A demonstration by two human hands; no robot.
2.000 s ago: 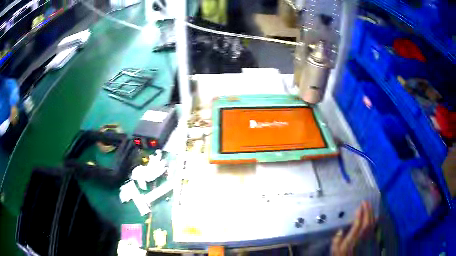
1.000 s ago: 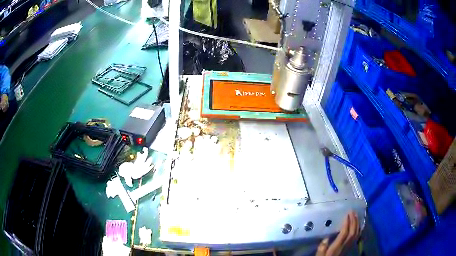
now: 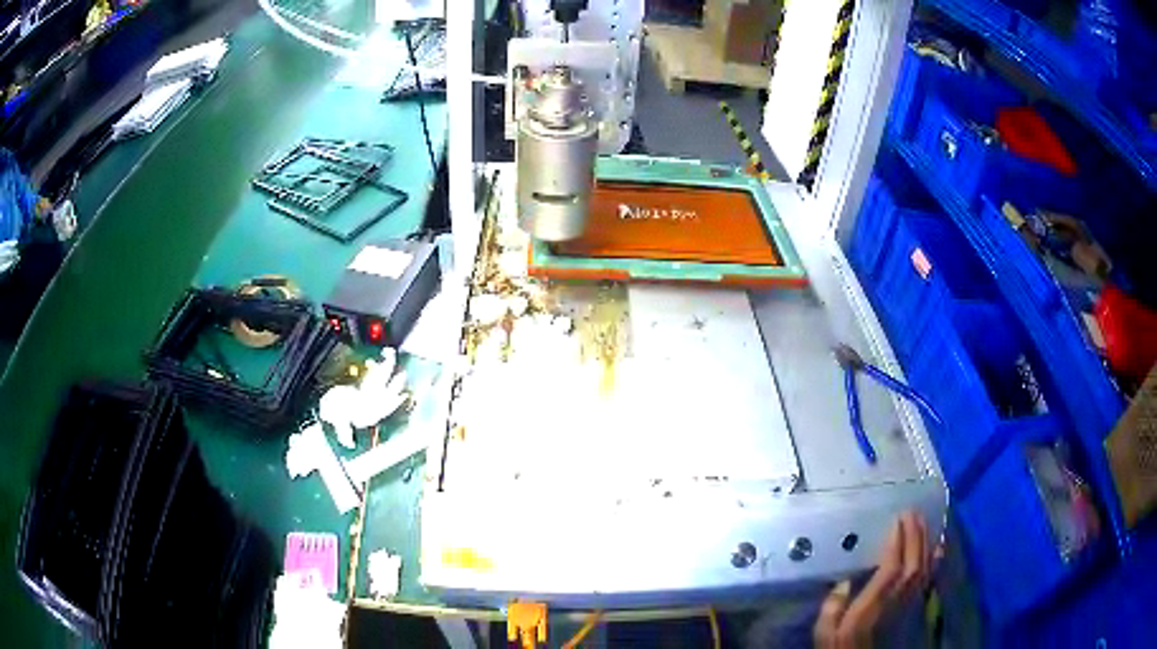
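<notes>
The orange fixture (image 3: 685,231) with its pale green rim lies at the back of the white machine bed (image 3: 660,380). White handwriting shows on the orange plate, and a thin black frame (image 3: 711,260) lines its edge. The silver dispensing head (image 3: 556,171) stands over the fixture's left end. My right hand (image 3: 884,583) rests at the right end of the machine's front edge, fingers slightly apart, partly cut off by the lower picture area. Whether it presses a button is hidden. My left hand is out of the picture.
Side cutters (image 3: 863,399) lie right of the bed. Blue bins (image 3: 952,330) line the right. Left on the green bench are a controller box (image 3: 383,292), black frames (image 3: 235,355), a tall frame stack (image 3: 114,507), crumpled white scraps (image 3: 362,406) and a pink pad (image 3: 311,560).
The fixture moved to the back of the bed, uncovering the front plate. The dispensing head moved from the fixture's right side to its left end. My right hand stayed at the front edge.
</notes>
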